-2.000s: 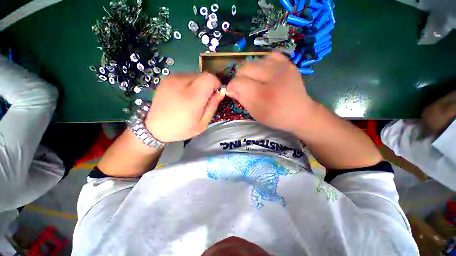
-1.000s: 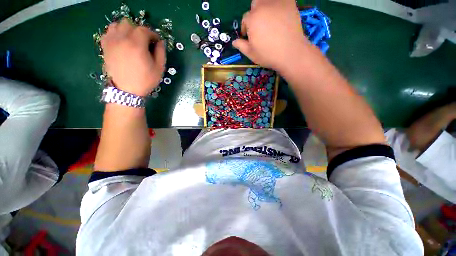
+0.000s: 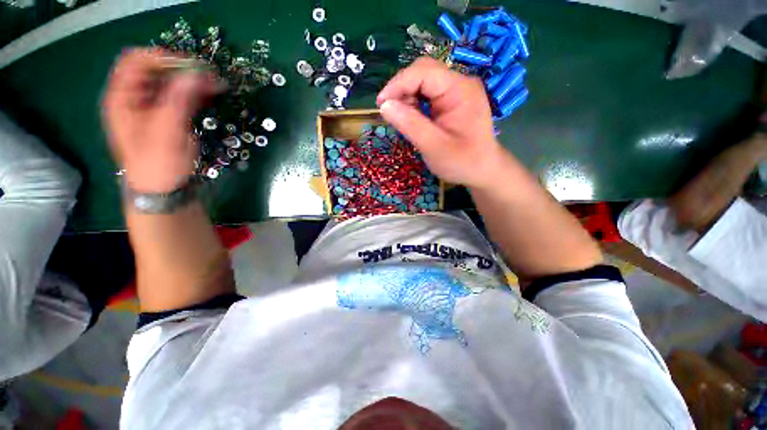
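Observation:
My left hand (image 3: pixel 153 122), blurred, is raised at the left edge of the heap of circuit boards and wired parts (image 3: pixel 248 71). A pale streak shows at its fingers, too blurred to name. My right hand (image 3: pixel 450 126) is above the back right corner of the parts box (image 3: pixel 323 164), thumb and forefinger close together. A tiny pale spot shows at the fingertips; I cannot tell whether it is a held part. The box holds red bits and grey-blue round parts (image 3: pixel 383 172). White ring-shaped parts (image 3: pixel 336 59) lie behind it.
Blue cylinders (image 3: pixel 505 55) are piled at the back right, with grey flat pieces (image 3: pixel 419 42) beside them. A person's white sleeve (image 3: pixel 34 193) is at the left; another person's forearm (image 3: pixel 723 180) is at the right. A clear plastic bag (image 3: pixel 706 42) lies at the far right.
Since the earliest frame, my hands have parted from over the box. Since one second ago, my left hand has moved left and my right hand down towards the box, uncovering more blue cylinders.

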